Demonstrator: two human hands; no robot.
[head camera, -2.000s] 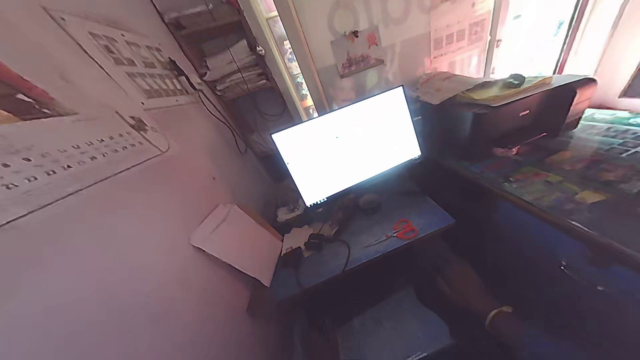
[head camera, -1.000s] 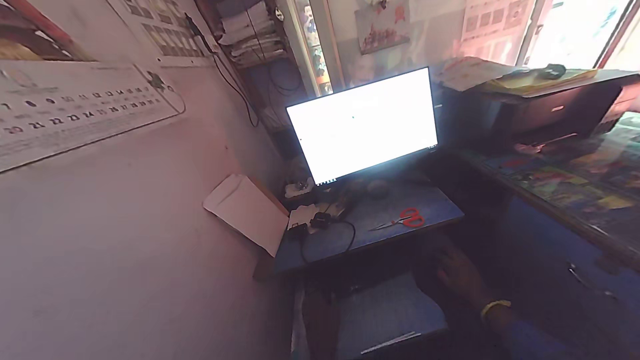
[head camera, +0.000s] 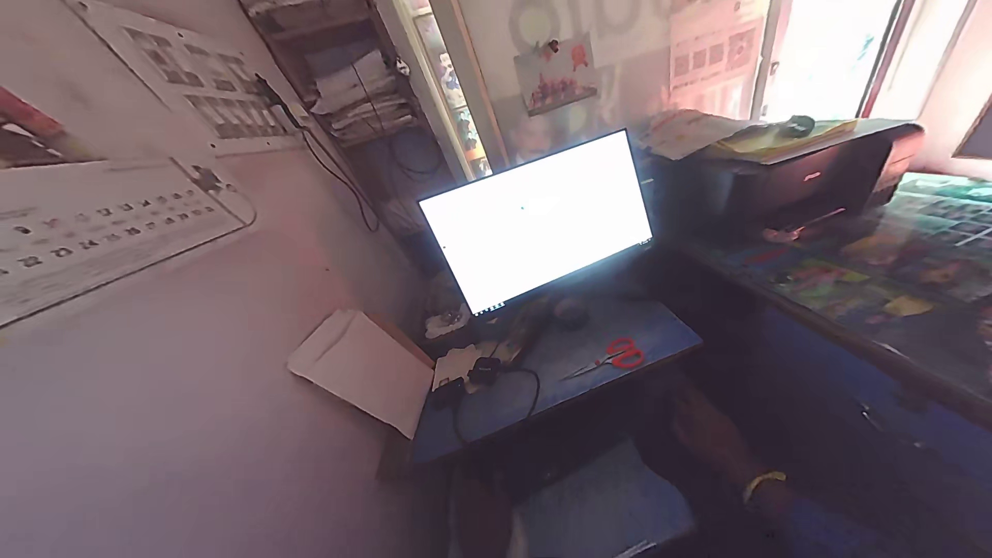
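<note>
My right hand (head camera: 701, 422) is low in the dark gap right of the small blue desk (head camera: 566, 395), with a yellow band on its wrist; its fingers fade into shadow, and whether it holds anything cannot be told. At the bottom, left of a blue surface (head camera: 604, 504), a dark shape may be my left arm, but no left hand can be made out. Red-handled scissors (head camera: 624, 354) lie on the desk, blades pointing left. A black cable with plugs (head camera: 486, 370) lies left of them. Behind stands a lit monitor (head camera: 542, 221).
A white envelope or paper packet (head camera: 364, 372) leans by the wall at the desk's left edge. A black printer (head camera: 798, 182) with papers on top stands on the right counter (head camera: 868, 310). Shelves with stacked papers (head camera: 364, 93) rise behind, and a calendar (head camera: 108, 225) hangs on the left wall.
</note>
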